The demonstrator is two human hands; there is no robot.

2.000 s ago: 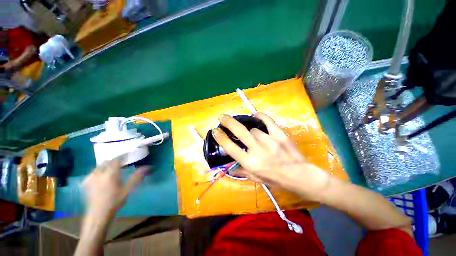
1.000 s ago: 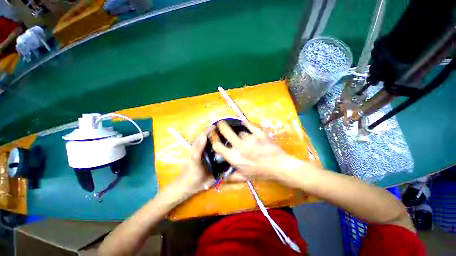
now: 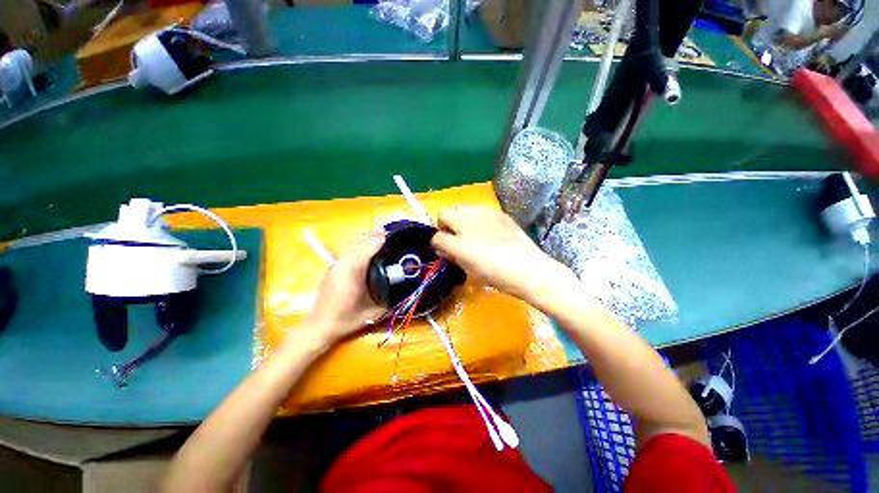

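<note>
The black shell (image 3: 439,292) sits open side up in the orange-wrapped fixture (image 3: 299,376), with a pale cylinder and thin red, blue and dark wires inside. My left hand (image 3: 349,289) holds the shell's left side. My right hand (image 3: 482,246) is at its upper right rim, fingertips bunched; whether they pinch a wire or the rim is hidden. Two white strips stick out behind the shell. A white pigtail cable (image 3: 463,376) runs from it over the fixture's front edge.
A white-and-black unit (image 3: 140,268) stands on the bench at left. The screw cup (image 3: 536,173), screw bag (image 3: 617,260) and hanging power screwdriver (image 3: 617,125) are right of the fixture. Another unit (image 3: 846,207) is at far right. Blue crates (image 3: 771,404) are below; the green belt (image 3: 289,125) runs behind.
The view has shifted right and up. My left hand has come from the left unit to the shell. My right hand has moved from over the shell to its upper right rim, uncovering the inside.
</note>
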